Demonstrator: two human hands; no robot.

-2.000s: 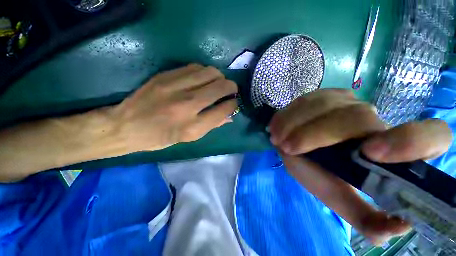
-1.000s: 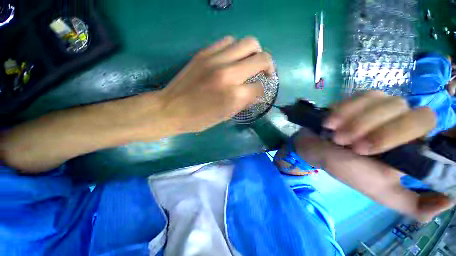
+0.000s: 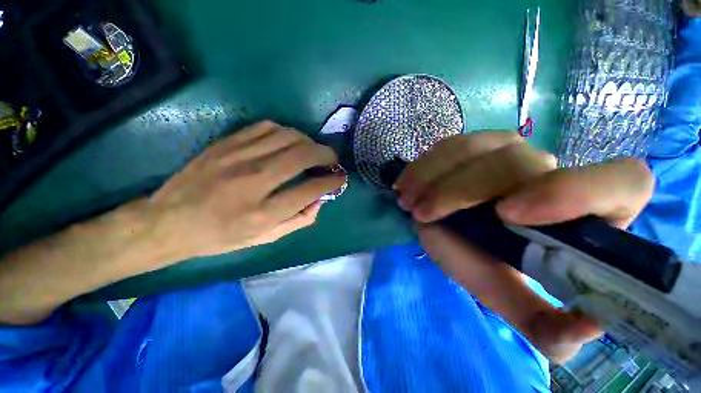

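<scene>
My left hand [image 3: 250, 188] is bare and rests left of the round screw plate, its fingertips closed on a small round module [image 3: 337, 184], mostly hidden by the fingers. My right hand [image 3: 500, 180] grips the electric screwdriver [image 3: 607, 284], which has a black front and a pale labelled body. Its black tip end is at the lower edge of the silver perforated screw plate [image 3: 407, 119]. Tiny grains lie on the plate. The bit itself is hidden. A white angular tab [image 3: 339, 120] touches the plate's left edge.
A black compartment tray [image 3: 165, 69] at upper left holds modules [image 3: 106, 54]. Silver tweezers [image 3: 529, 73] with a reddish end lie right of the plate. A clear blister tray [image 3: 615, 84] lies further right. Another person's blue sleeve [image 3: 680, 176] shows at the right edge.
My left hand was over the plate a second ago and is now left of it, uncovering the plate. The screwdriver tip has moved left onto the plate's lower edge. The view has shifted.
</scene>
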